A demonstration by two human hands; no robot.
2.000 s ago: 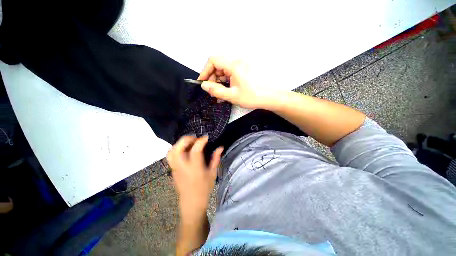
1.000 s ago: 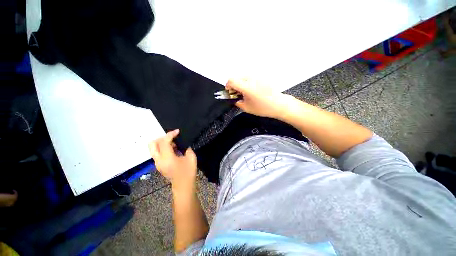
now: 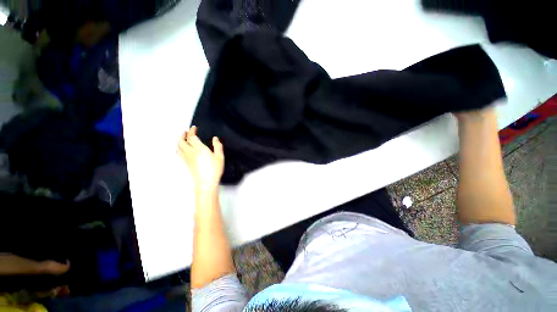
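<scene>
A large black garment (image 3: 269,103) lies across the white table, with a long narrow section stretching to the right. My left hand (image 3: 204,159) is at the garment's lower left edge, palm low and fingers apart; no firm grip on the cloth shows. My right hand (image 3: 476,114) is at the far right end of the narrow section. The cloth covers its fingers, so its grip is hidden. No snips are visible.
The white table (image 3: 287,198) has its near edge at my body. More dark cloth (image 3: 519,24) lies at the upper right. A red crate (image 3: 537,119) is beyond the right edge. Dark and blue items and another person's arm (image 3: 30,264) are at the left.
My right hand has moved far right and its snips no longer show. The garment has moved right and is spread wider. My left hand has moved slightly up. The check cloth near my body is gone.
</scene>
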